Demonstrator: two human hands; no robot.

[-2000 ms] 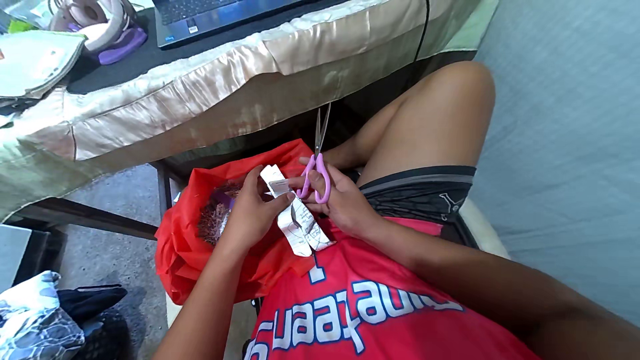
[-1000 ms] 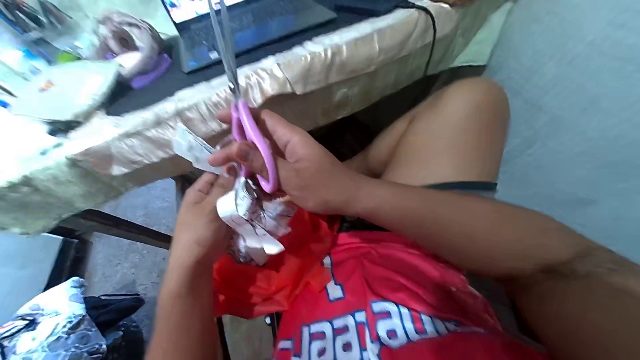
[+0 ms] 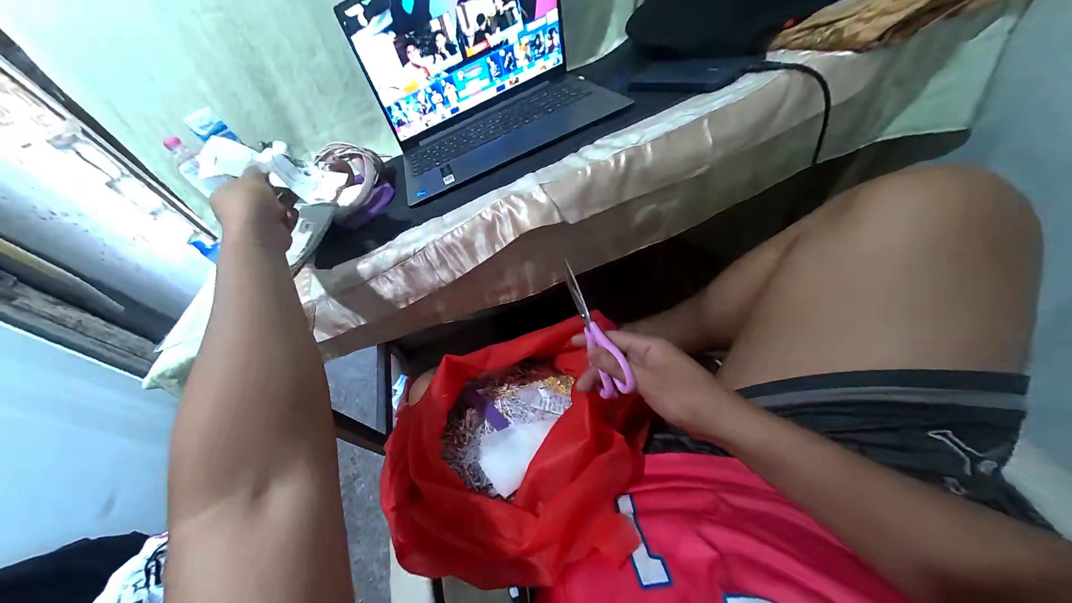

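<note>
My right hand (image 3: pixel 649 373) holds pink-handled scissors (image 3: pixel 605 356) by their handles, the blades pointing up and away from me. Just left of that hand, a red fabric bag (image 3: pixel 502 536) stands open by my lap, with shredded material (image 3: pixel 469 435) and a white piece (image 3: pixel 511 456) inside. My left hand (image 3: pixel 251 205) reaches out to the table's far left end, at crumpled white paper or plastic (image 3: pixel 226 157). Its fingertips are partly hidden, so whether it grips the white material is unclear.
A laptop (image 3: pixel 502 126) stands open on the cloth-covered table (image 3: pixel 536 201). Left of it lie a coiled light cord (image 3: pixel 356 172) and a purple object (image 3: pixel 368 208). A bottle with a pink cap (image 3: pixel 180 159) stands beyond. A black cable (image 3: pixel 825 100) hangs over the table's right edge.
My left hand has moved from beside the scissors, where it held white paper strips, out to the table's left end. The scissors have come down from in front of the table to beside the red bag.
</note>
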